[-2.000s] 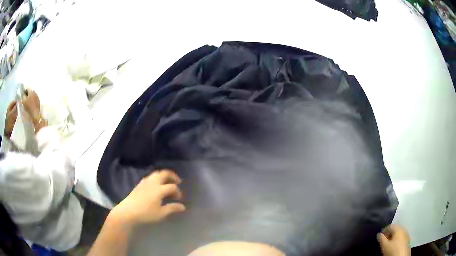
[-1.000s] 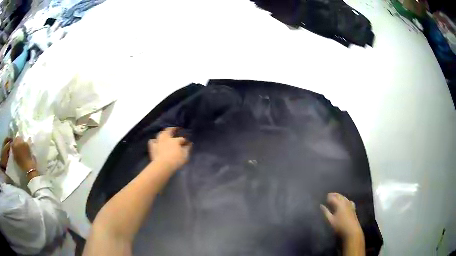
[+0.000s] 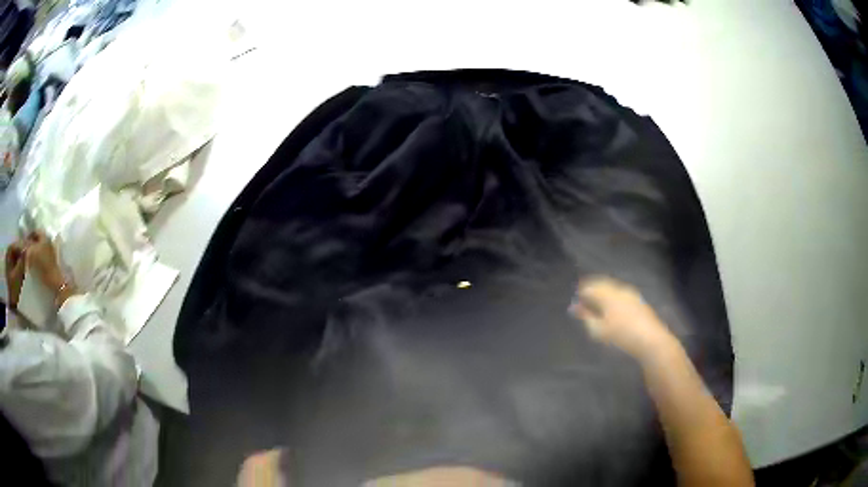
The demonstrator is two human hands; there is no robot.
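A black garment lies spread with its shiny, wrinkled lining up and a matte dark border around it. A tiny pale label shows near its middle. My right hand is over the right half of the lining, fingers curled; whether cloth is pinched is unclear. My left hand is at the bottom edge over the garment's lower left, blurred and mostly cut off. A skin-toned shape at the bottom centre is too cut off to name. The garment's near part is blurred.
The white worktable curves around the garment. At left, another person's hands and white sleeve are at a pile of white garments. Mixed cloth lies at the far left; a dark piece barely shows at the top edge.
My left hand has moved from the upper left lining down to the bottom edge. My right hand has moved up and slightly left. The garment sits higher in view, with more folds in its lining.
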